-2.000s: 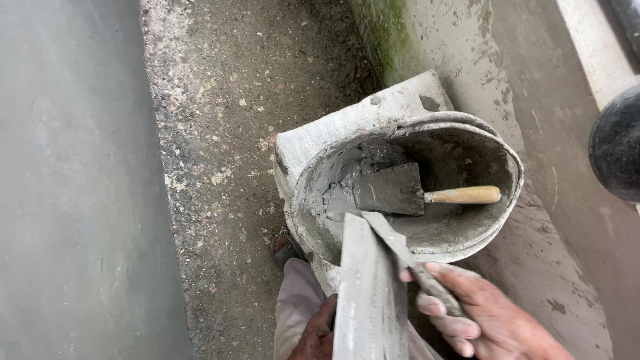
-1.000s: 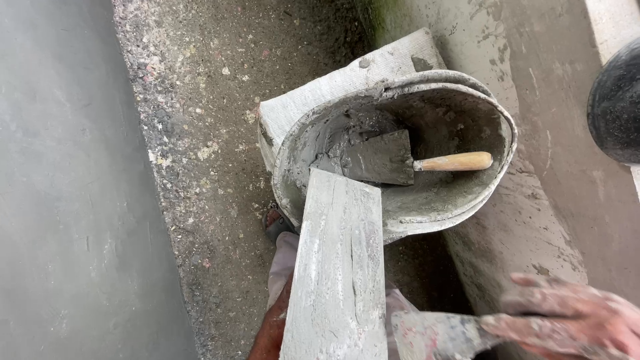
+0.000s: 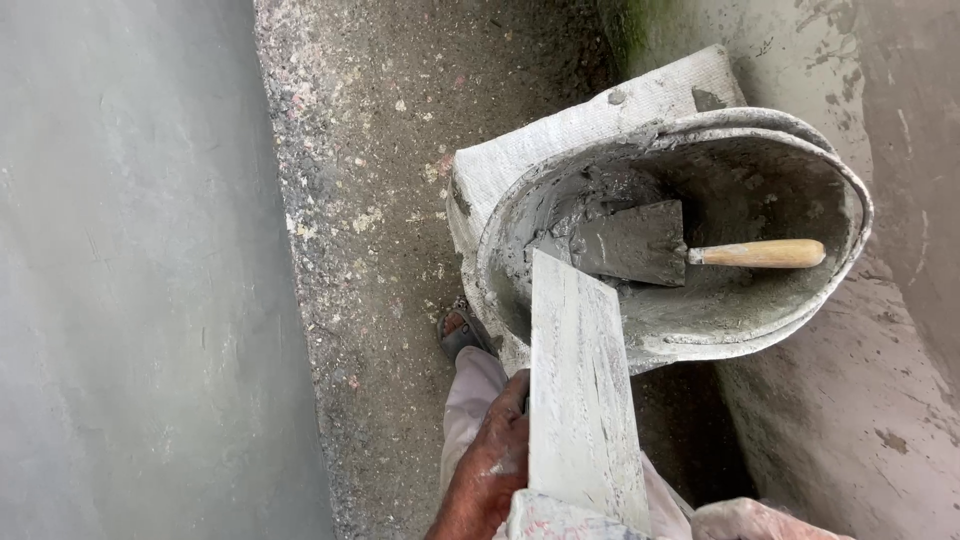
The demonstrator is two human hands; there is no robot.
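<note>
My left hand (image 3: 491,457) grips a long plastering float (image 3: 581,390) from below, its flat cement-smeared face turned up and its slanted tip over the bucket's near rim. My right hand (image 3: 757,521), coated in pale cement, is at the bottom edge, partly cut off. It holds a putty knife (image 3: 566,517), whose blade lies at the near end of the float. A mortar-caked bucket (image 3: 750,341) holds grey wet mortar (image 3: 551,225). A trowel with a wooden handle (image 3: 757,253) rests inside, its blade in the mortar.
Under the bucket lies a white woven sack (image 3: 517,161). A smooth grey cement surface (image 3: 150,262) runs along the left, beside the rough speckled ground (image 3: 382,225). A stained wall (image 3: 840,420) stands at the right. My sandalled foot (image 3: 457,330) is beside the sack.
My right hand with the putty knife has moved from beside the float's tip out to the right, then back in to the float's near end. The trowel stays in the bucket.
</note>
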